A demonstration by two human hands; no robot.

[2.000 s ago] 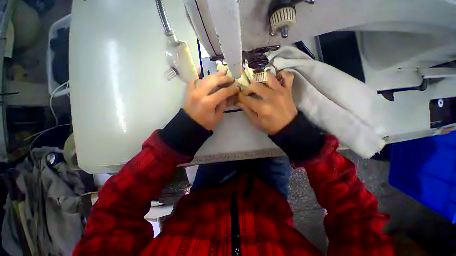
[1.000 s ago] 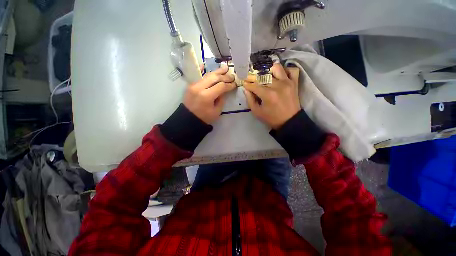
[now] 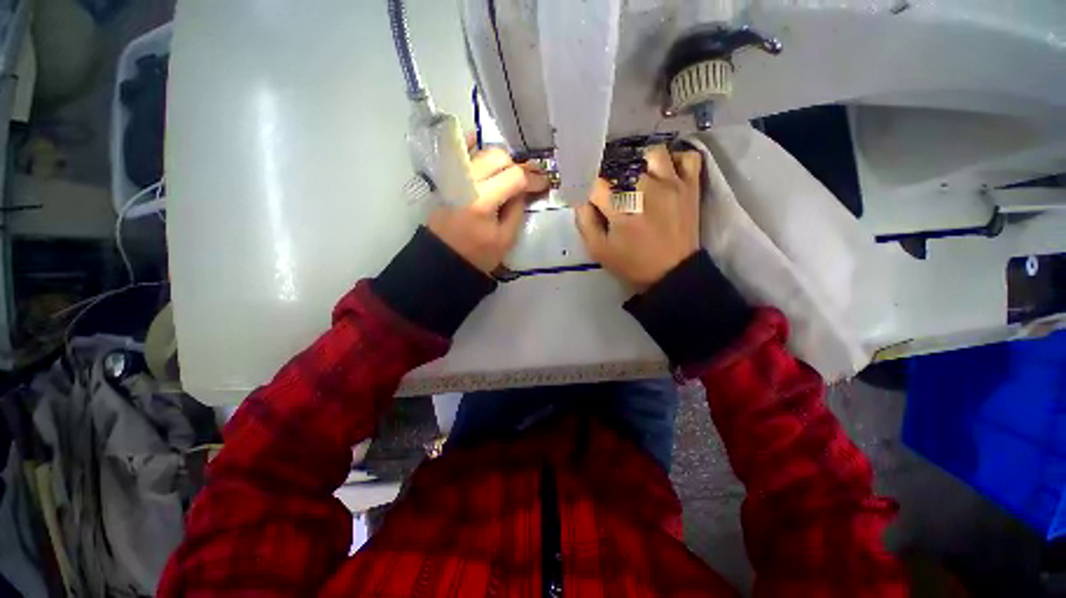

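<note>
The white sewing machine head (image 3: 579,94) stands over the needle area (image 3: 551,175). My left hand (image 3: 485,216) is left of the needle, fingertips close to the presser foot; whether they grip cloth is hidden. My right hand (image 3: 649,222) is right of the needle, partly behind the lower ribbed knob (image 3: 627,202), with fingers bent at the pale fabric piece (image 3: 789,245). The fabric runs from there over the machine bed to the right and hangs at the table's front edge. Its part at the needle is hidden.
The lamp (image 3: 440,152) is just left of the needle. The tension dial (image 3: 701,84) is above my right hand. A black flat thing (image 3: 818,146) lies behind the fabric. A blue bin (image 3: 994,426) is at lower right, and a grey cloth heap (image 3: 117,467) at lower left.
My hands have moved slightly apart, baring more of the plate below the needle. The pale fabric has shifted and spread flatter at the right. The machine appears slightly farther right in view.
</note>
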